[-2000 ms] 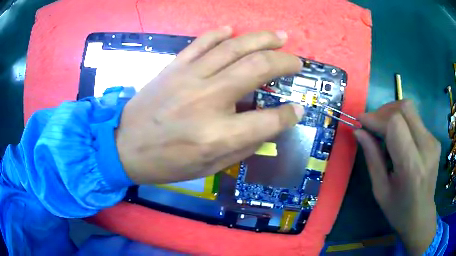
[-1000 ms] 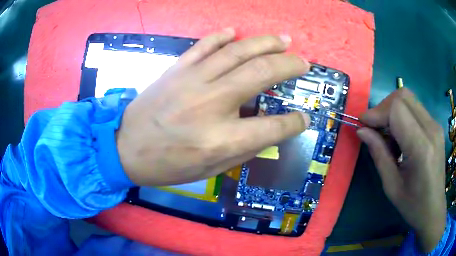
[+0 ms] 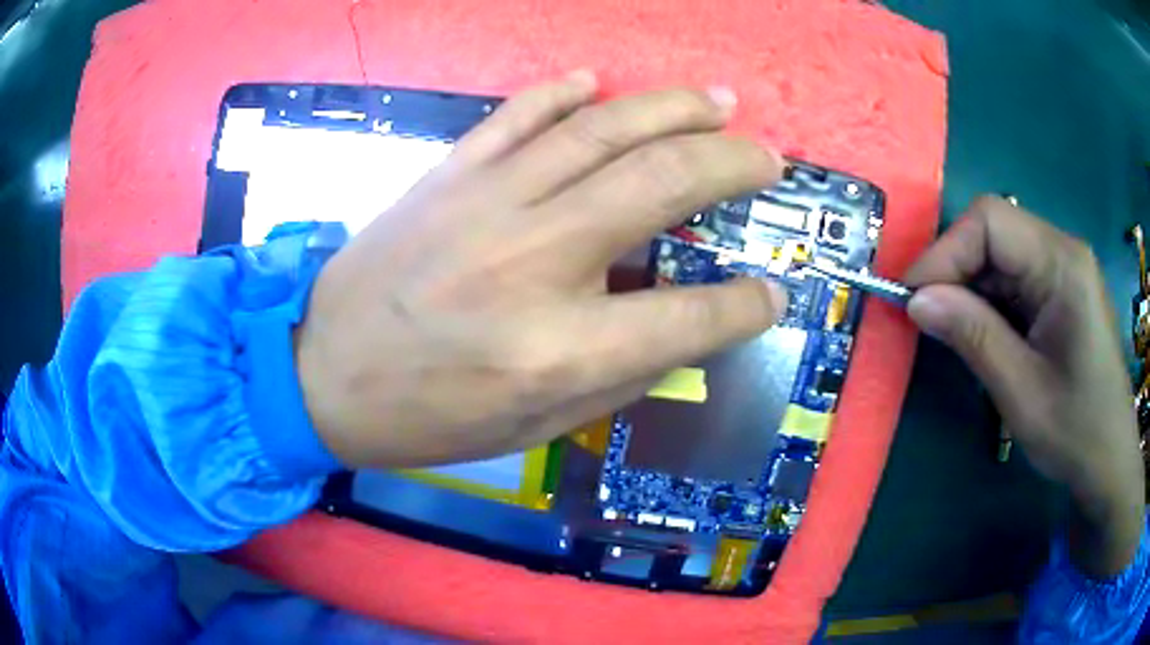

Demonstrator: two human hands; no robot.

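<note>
The open tablet [image 3: 441, 517] lies on the red foam pad [image 3: 832, 76]. Its blue mainboard [image 3: 656, 491] with a large silver shield plate [image 3: 719, 422] is at the right end. My left hand [image 3: 505, 290] is spread palm down over the tablet, its thumb and index fingertips on either side of the board's upper edge. My right hand [image 3: 1022, 315] holds the silver tweezers [image 3: 870, 282] between thumb and fingers. Their tips reach a small yellow-orange flex end [image 3: 797, 256] near the square camera module [image 3: 835, 228]. Whether the tips grip it cannot be told.
A tan-yellow rod [image 3: 1004, 449] lies on the green bench, mostly hidden behind my right hand. Orange-brown flex strips [image 3: 1141, 315] lie at the far right edge. Yellow strips [image 3: 883, 624] show at the bottom edge, right of the pad.
My right hand has turned and moved slightly right. The tweezers' two legs, apart before, now look pressed together. The tablet and pad have shifted slightly right. My left hand has barely moved.
</note>
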